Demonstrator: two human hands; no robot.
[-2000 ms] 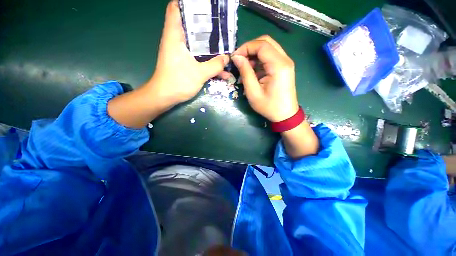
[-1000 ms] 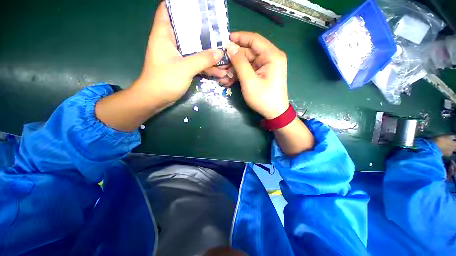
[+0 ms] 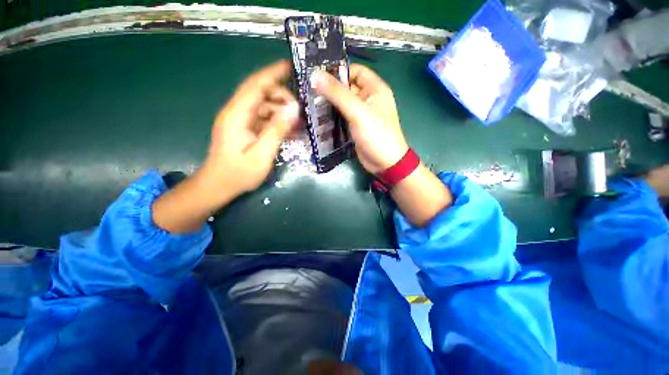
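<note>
An open phone unit is held above the bench at the centre, its dark mainboard at the far end and the pale battery bay towards me. My right hand grips it from the right, with the thumb over its face. My left hand is beside its left edge, fingers apart and slightly blurred; I see nothing in it. A heap of small white bits lies on the bench, partly behind the hands and phone.
A blue bin with white bits stands at the upper right, with clear plastic bags beside it. A silvery metal fixture is at the right, near a neighbour's blue sleeve. A worn pale rail crosses the back.
The whole phone has come into view, with its mainboard end showing. My left hand has let go of it and moved to its left; my right hand now grips its right side.
</note>
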